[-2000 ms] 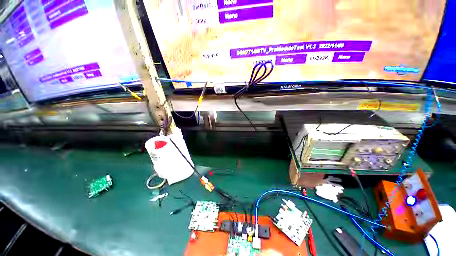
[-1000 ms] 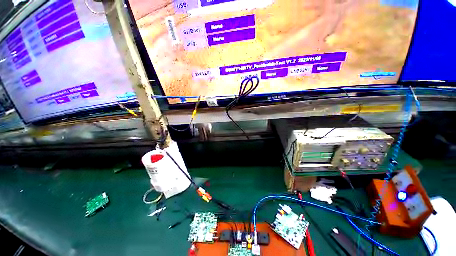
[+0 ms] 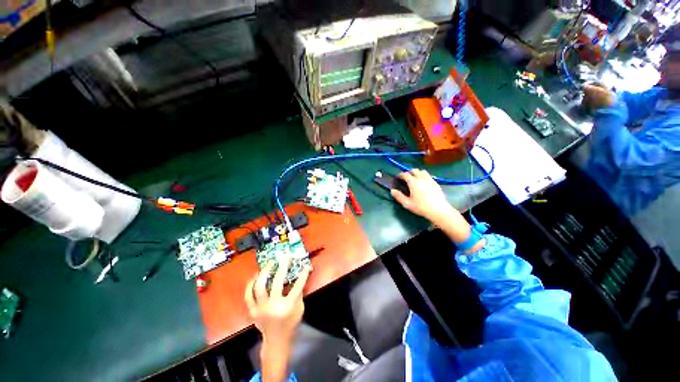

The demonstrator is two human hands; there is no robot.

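Note:
A green-white circuit board (image 3: 282,249) is at the black connector block (image 3: 244,242) on the orange-red test fixture (image 3: 335,242). My left hand (image 3: 277,302) holds the board's near edge, fingers spread over it and covering that part. My right hand (image 3: 423,195) is on the black remote control (image 3: 385,180), which lies on the green mat right of the fixture; the hand hides its near end. A second board (image 3: 203,251) lies at the fixture's left edge. A third board (image 3: 326,189) lies at its far right corner, beside a red pen (image 3: 354,203).
A blue cable (image 3: 328,157) loops from the fixture to the orange test box (image 3: 436,134). The oscilloscope (image 3: 365,67) stands behind. A clipboard (image 3: 522,160) lies right. White rolls (image 3: 63,190) stand left. Another person's blue sleeve (image 3: 630,142) shows far right, above black board trays (image 3: 596,250).
The view has tilted down and turned right, so the wall screens have left the picture. Both my hands now show, the left on the board and the right on the remote.

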